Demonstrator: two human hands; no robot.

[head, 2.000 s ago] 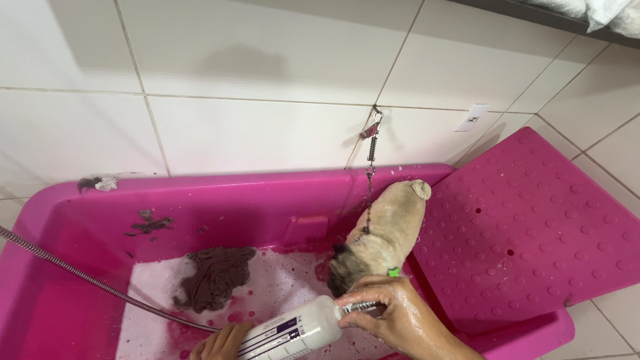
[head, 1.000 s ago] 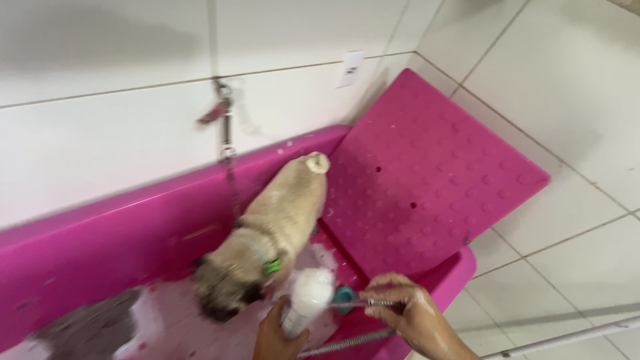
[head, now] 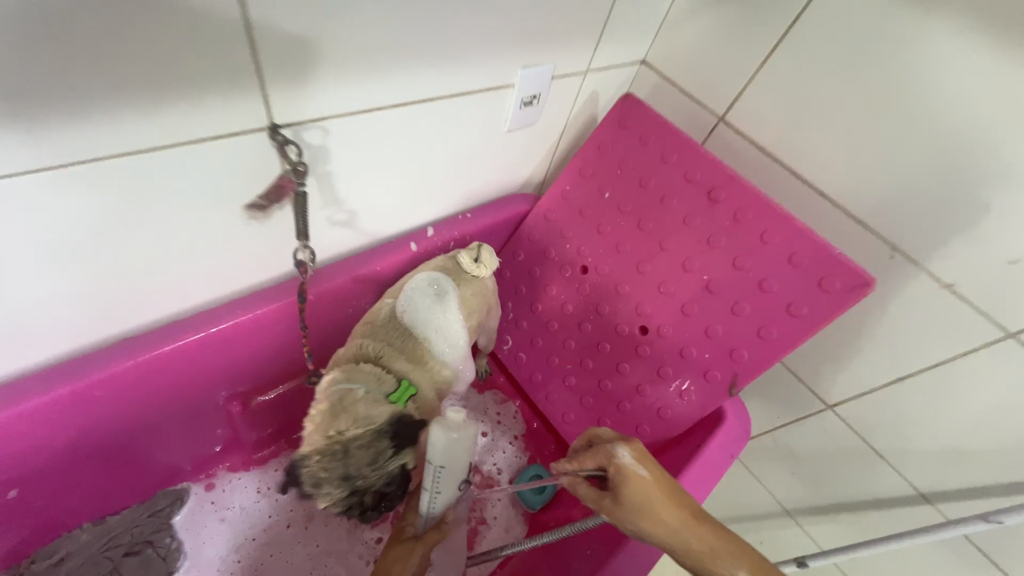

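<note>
A wet pug [head: 400,344] with a green bone-shaped tag stands in a pink tub, white foam [head: 432,316] lying on its back. A chain tether [head: 302,296] runs from the wall to its neck. At the bottom centre, my left hand [head: 420,536] grips a white plastic bottle [head: 448,460] with a measuring scale, upright beside the pug's head. To its right, my right hand [head: 632,488] pinches a thin rod-like piece [head: 588,474] whose translucent end points toward the bottle; what it is exactly cannot be told. A teal object [head: 536,486] lies behind it.
A pink studded panel [head: 688,280] leans at the tub's right end. Foamy water and a grey cloth [head: 112,540] lie in the tub [head: 160,360]. A metal shower hose [head: 552,540] crosses near my hands. A wall outlet [head: 530,98] is above, and a pale rail [head: 904,538] at lower right.
White foam now lies on the pug's back, where none showed one second ago. The bottle, tilted sideways two seconds ago, is now upright, and my right hand has parted from it.
</note>
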